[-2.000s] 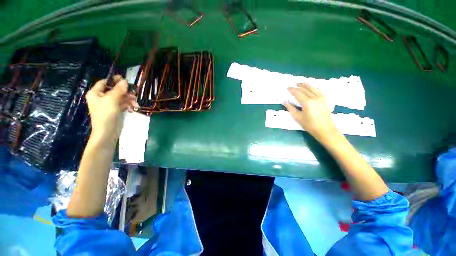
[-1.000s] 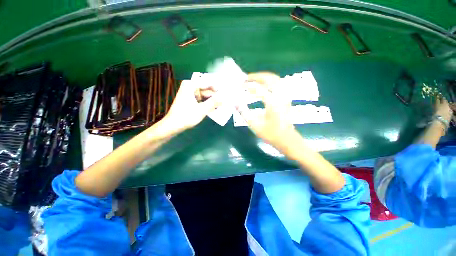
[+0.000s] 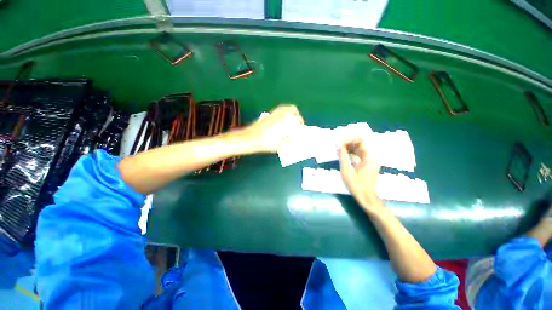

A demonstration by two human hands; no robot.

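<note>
White sticker sheets [image 3: 392,148] lie overlapping at the centre-right of the green bench, with a notched strip [image 3: 399,188] in front of them. My left hand [image 3: 279,128] is at the left end of the sheets, partly washed out by glare, beside a white sheet [image 3: 293,152]; what its fingers hold, I cannot tell. My right hand [image 3: 358,166] is over the sheets with thumb and forefinger tips close together; whether a small piece is between them is unclear. The stack of copper-edged frames [image 3: 227,115] leans at left, partly behind my left forearm.
Single frames lie along the bench's far side, one [image 3: 393,63] near the rail [image 3: 339,30]. A glossy black ribbed pile [image 3: 42,145] is at far left. A neighbouring worker's blue sleeve [image 3: 525,263] is at lower right, near small pale parts [image 3: 544,172] and another frame [image 3: 519,166].
The view has shifted, showing more beyond the rail. My hands were close together over a blurred white sheet; they are now apart, my right hand over the sheets.
</note>
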